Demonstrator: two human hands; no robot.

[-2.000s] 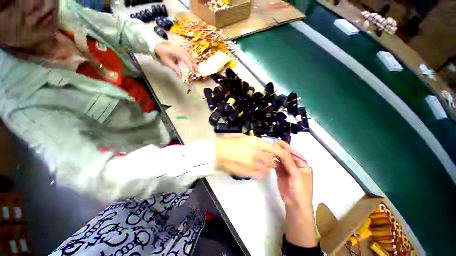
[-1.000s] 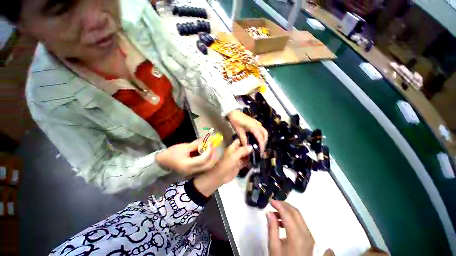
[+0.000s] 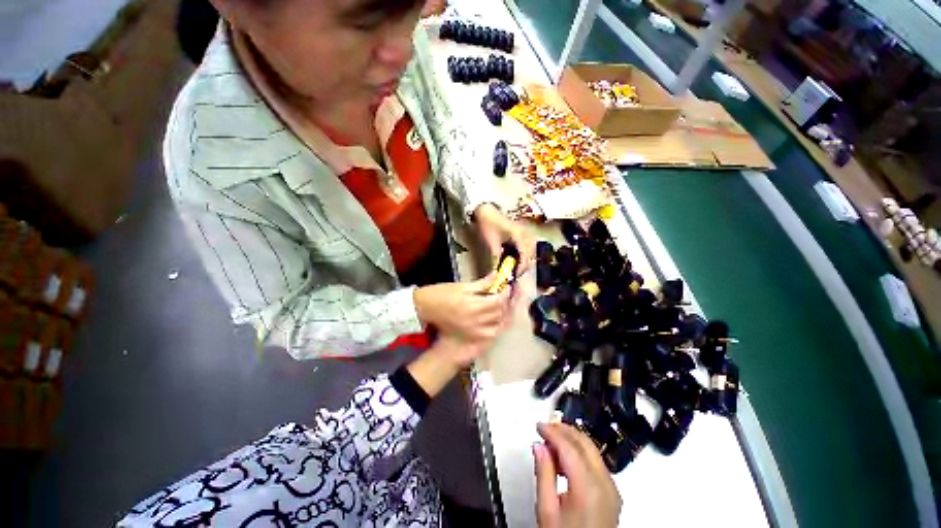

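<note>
A large heap of black plastic housings (image 3: 609, 340), some with thin leads, lies on the bench in front of me. My left hand (image 3: 446, 359) reaches left of the heap to the neighbouring worker's hands, which hide its fingers. Those hands hold a yellow battery cell (image 3: 504, 275) at a black housing (image 3: 510, 251). Whether my left hand holds anything is hidden. My right hand (image 3: 580, 480) is at the near edge of the heap, thumb and fingers apart, with nothing visible in it.
A neighbouring worker in a pale striped jacket (image 3: 279, 206) sits at the left. Loose yellow batteries (image 3: 557, 150) lie beyond the heap, with rows of black housings (image 3: 477, 37) behind. An open cardboard box (image 3: 629, 119) stands beside them. A green conveyor (image 3: 753, 278) runs along the right.
The view has shifted, showing more of the neighbour. The neighbour's hands have come together with the yellow cell at a black housing. My hands, close together two seconds ago, are now apart.
</note>
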